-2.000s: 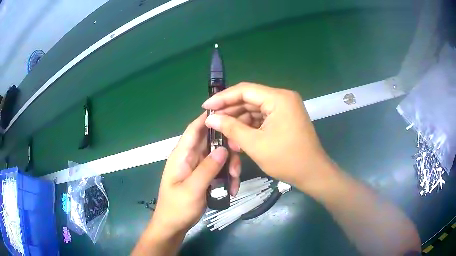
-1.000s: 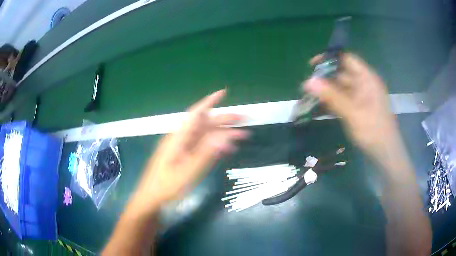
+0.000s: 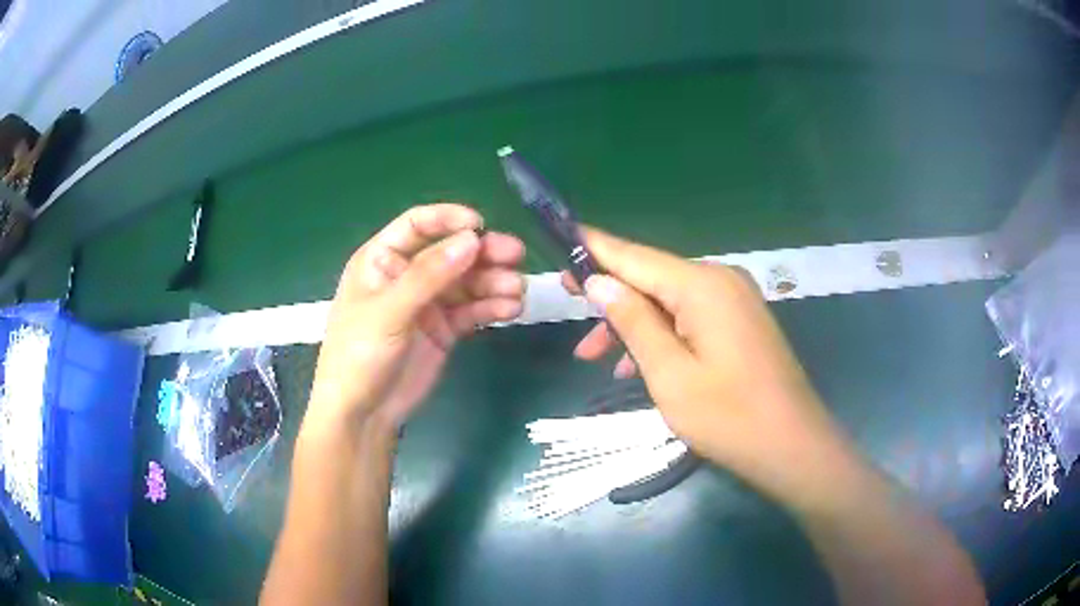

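My right hand (image 3: 699,337) holds the black pen housing (image 3: 542,204) near its lower part, over the white rail. The housing is tilted, its tapered end with a pale greenish tip pointing up and left. The rear of the housing is hidden by my fingers. My left hand (image 3: 415,278) is to the left of the housing, not touching it. Its thumb and index finger pinch a tiny dark part (image 3: 480,232), too small to make out clearly.
White sticks (image 3: 598,456) lie fanned over dark plier handles (image 3: 654,479). At left are a blue bin (image 3: 92,444) and a clear bag of black parts (image 3: 243,414). White pins (image 3: 1028,456) lie at right by a milky bag. Black units (image 3: 193,237) lie on the green belt.
The housing went right in my right hand, then came back to the middle, now tilted left. My left hand let go of it and now pinches a tiny dark part.
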